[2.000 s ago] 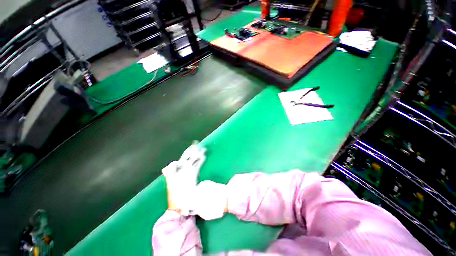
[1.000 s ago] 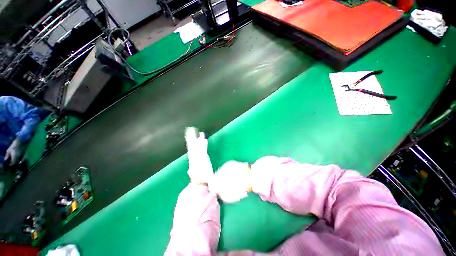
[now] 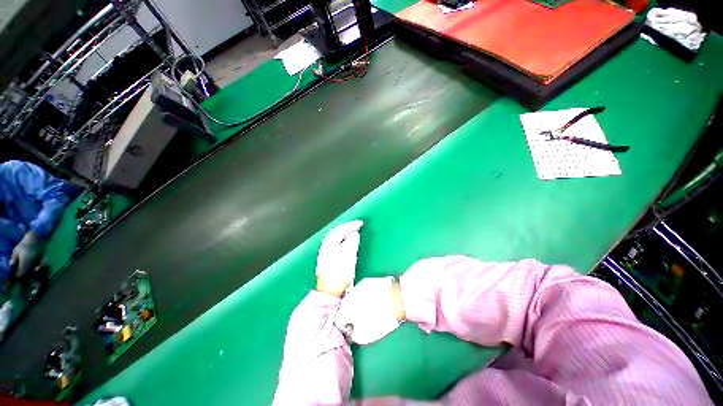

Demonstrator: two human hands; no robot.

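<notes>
My left hand [image 3: 339,255], in a white glove, is raised over the edge between the green bench and the belt, with its fingers extended and nothing in it. My right hand [image 3: 372,311], also in a white glove, is closed around the left wrist at the glove's cuff; its fingertips are mostly hidden. A strip of bare wrist shows below each glove. Two circuit boards, one nearer [image 3: 127,317] and one farther left [image 3: 63,361], lie on the dark green conveyor belt [image 3: 262,190] at the lower left.
Dark-handled cutters [image 3: 588,143] lie on a dotted white sheet [image 3: 559,162] on the green bench [image 3: 468,214]. Beyond is a red-orange topped mat [image 3: 523,36] and a white cloth [image 3: 675,28]. Wire racks with boards [image 3: 666,270] stand right. A person in blue [image 3: 30,202] works at far left.
The view has turned left, bringing the person and more of the boards into sight. My left hand's fingers have swung right, and my right hand stays at the left wrist.
</notes>
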